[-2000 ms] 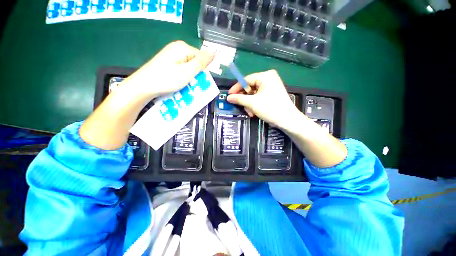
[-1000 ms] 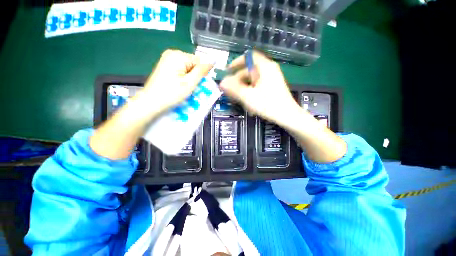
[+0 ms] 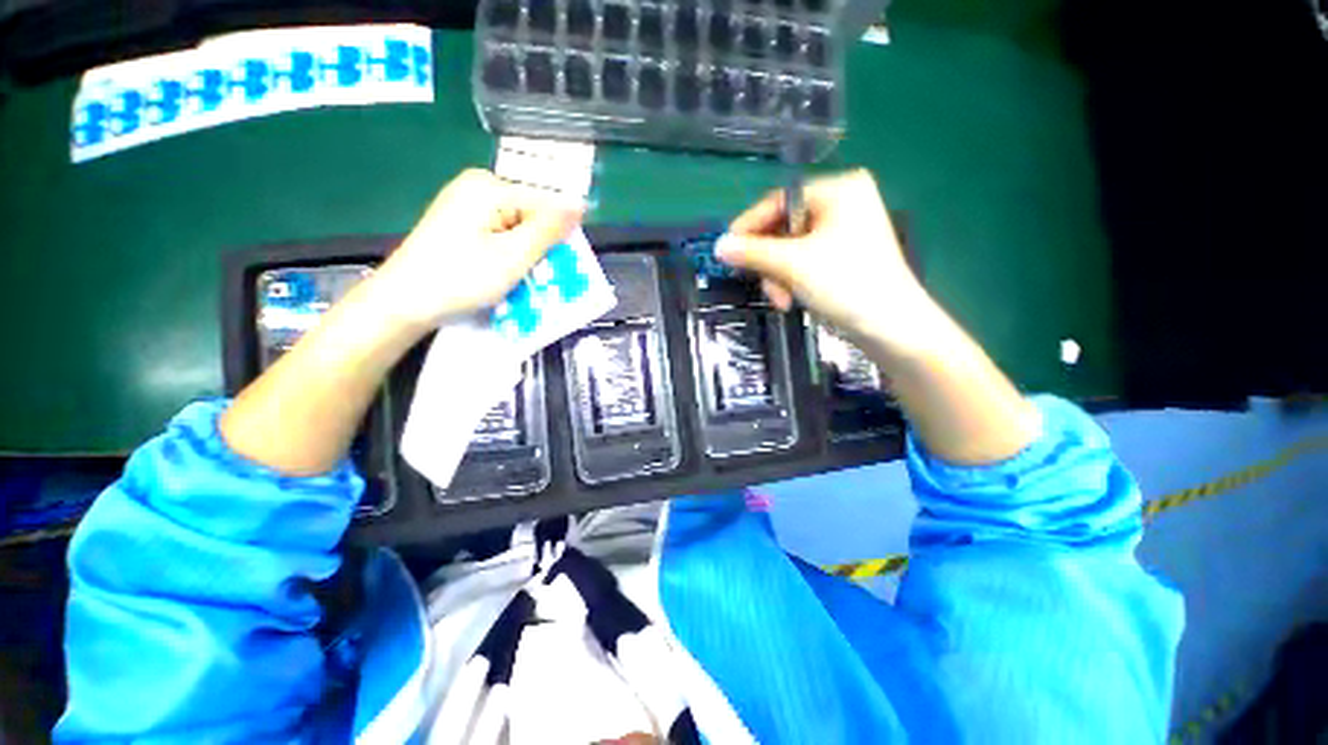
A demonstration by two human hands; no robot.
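My left hand (image 3: pixel 473 248) holds a white sticker sheet (image 3: pixel 455 400) with a few blue die-cut shapes (image 3: pixel 551 291), over the left part of the black foam tray (image 3: pixel 423 517). My right hand (image 3: pixel 838 248) holds thin dark tweezers (image 3: pixel 794 192), upright between the fingers. Its fingertips are at the top of the phone body (image 3: pixel 744 381) right of the middle one, where some blue shows. Whether a sticker is touching there is hard to tell. The middle phone body (image 3: pixel 618 386) lies in its pocket. Other phone bodies are partly covered by my hands and the sheet.
A clear blister tray (image 3: pixel 655 73) with dark pockets stands at the back. Small white label strips (image 3: pixel 546 163) lie before it. Another sheet of blue stickers (image 3: pixel 255 88) lies at the back left on the green bench (image 3: pixel 175 218). A small white scrap (image 3: pixel 1070 351) lies at right.
My right hand has moved from the middle phone body to the one right of it. The held sheet shows fewer blue shapes and hangs bent. The view has shifted and tilted.
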